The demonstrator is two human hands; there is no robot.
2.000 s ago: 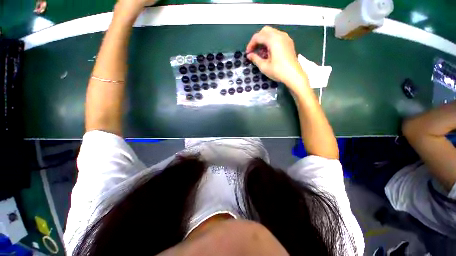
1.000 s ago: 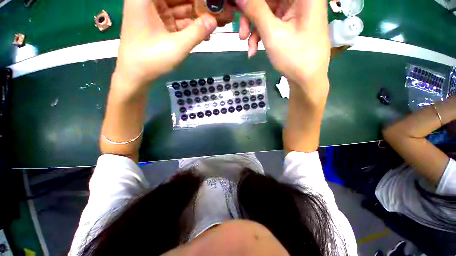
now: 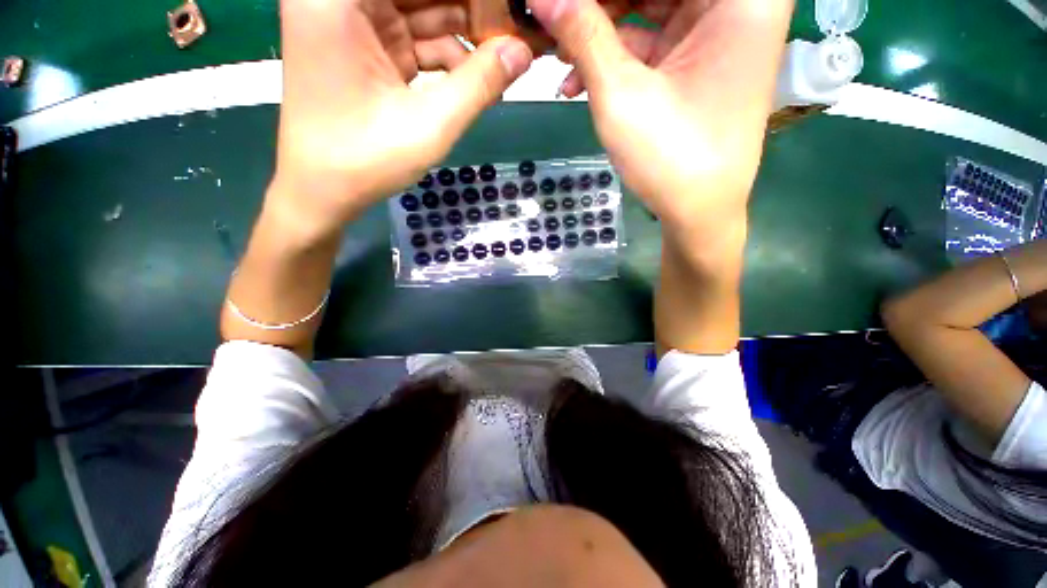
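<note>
My left hand is raised at the top of the picture, its fingers around a copper-coloured housing that is partly cut off by the top edge. My right hand is beside it, thumb and fingers at a round black piece on the housing. Whether the right fingers grip the piece or press it on is hard to tell. The clear disc sheet with rows of black discs and some empty spots lies flat on the bench below the hands.
A white solvent bottle with its lid flipped open stands by the white belt rail. Copper housings ride on the green belt at upper left. At right are a dark lump, another disc sheet and a neighbour's arm.
My right hand has left the disc sheet and joined my left hand at the housing. Since one second ago, both hands stay together and the black piece is more covered by the fingers.
</note>
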